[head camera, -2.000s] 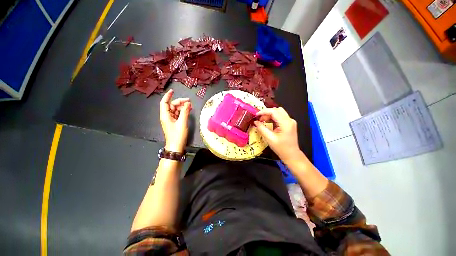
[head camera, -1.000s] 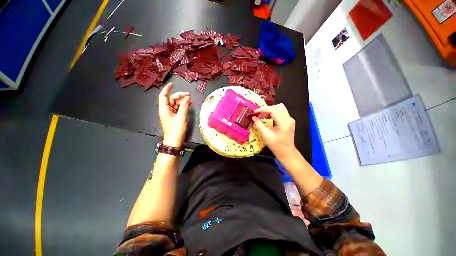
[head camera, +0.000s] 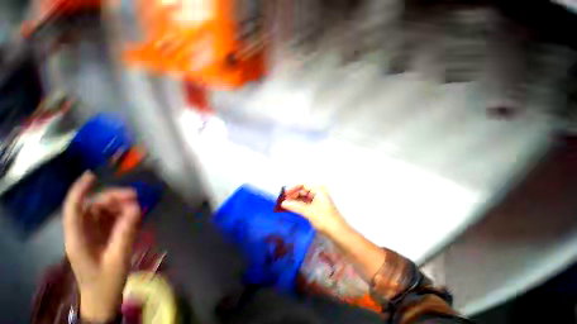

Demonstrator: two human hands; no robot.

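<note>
The picture is heavily blurred. My right hand [head camera: 314, 205] pinches a small dark red leather piece [head camera: 281, 200] between thumb and fingers, above a blue bin [head camera: 262, 237]. My left hand [head camera: 101, 237] is raised at the left, fingers curled and apart, with nothing seen in it. Beside and below it, the cream round stand [head camera: 152, 300] shows in part at the bottom edge, with a bit of the pink box [head camera: 131, 312] partly hidden by my left wrist. The pile of leather pieces [head camera: 54, 288] is a maroon smear behind my left hand.
The black table [head camera: 196, 253] lies between my hands. Red pieces show in the blue bin, and a pale bag-like thing with red bits [head camera: 329, 272] is beside it. An orange machine housing [head camera: 196, 38] is at the upper left, above a white panel [head camera: 392, 190]. Dark blurred shapes are at the upper right.
The view has swung right and up, away from the table. My right hand has left the pink box with a red piece in its fingers. My left hand stays raised.
</note>
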